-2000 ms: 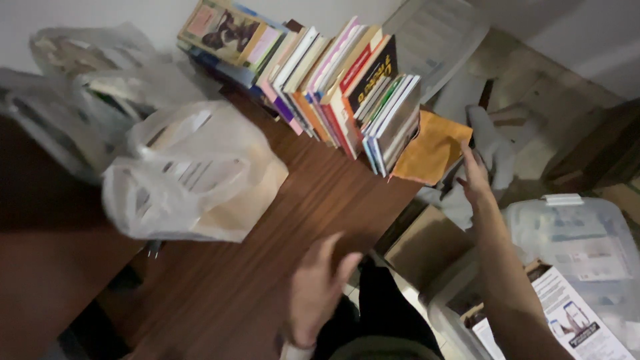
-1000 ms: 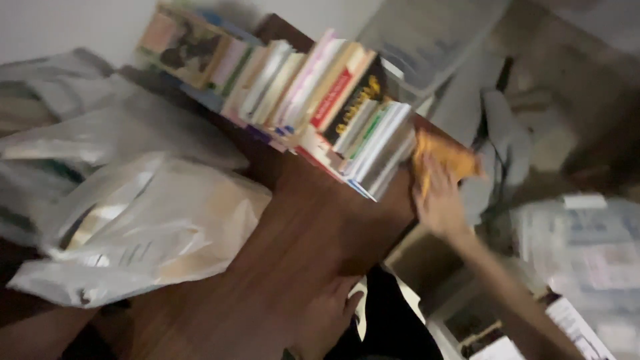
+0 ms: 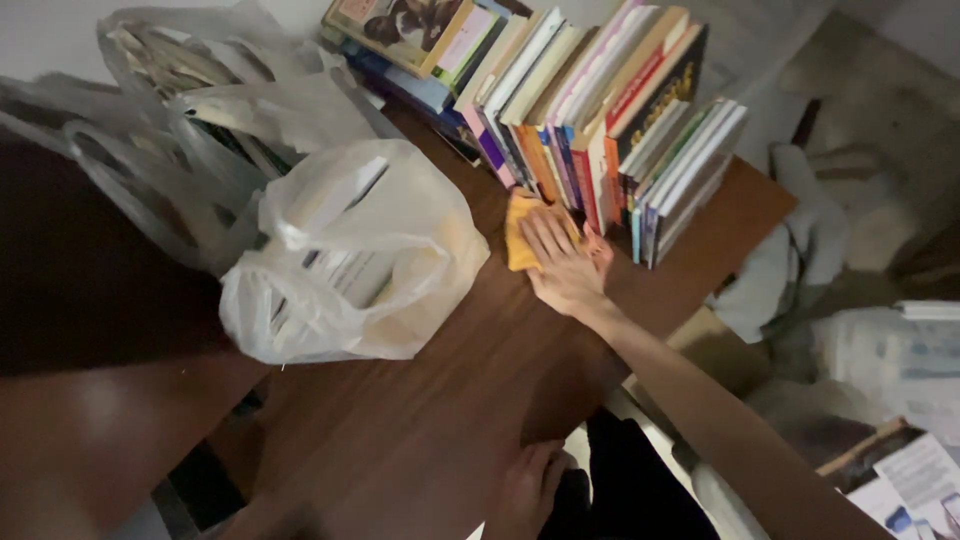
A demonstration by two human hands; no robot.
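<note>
My right hand (image 3: 566, 270) lies flat, palm down, over a folded yellow-orange cloth (image 3: 523, 234) on the dark wooden desk (image 3: 420, 420). The cloth touches the desktop just in front of a row of upright books (image 3: 592, 90). At the desk's near edge, low in the view, my left hand (image 3: 529, 484) rests dimly lit, its fingers partly curled, with nothing visible in it. A white plastic bag (image 3: 427, 300) with printed items inside stands on the desk to the left of the cloth.
More filled plastic bags (image 3: 247, 97) stand at the back left. A framed picture (image 3: 405, 30) lies on books near the wall. Right of the desk are a cardboard box (image 3: 712, 352), grey fabric (image 3: 814, 225) and a clear plastic bin (image 3: 900, 360).
My right hand and the cloth have moved left, from the desk's right end beyond the books to the desktop in front of them. My left hand is lower, at the near edge.
</note>
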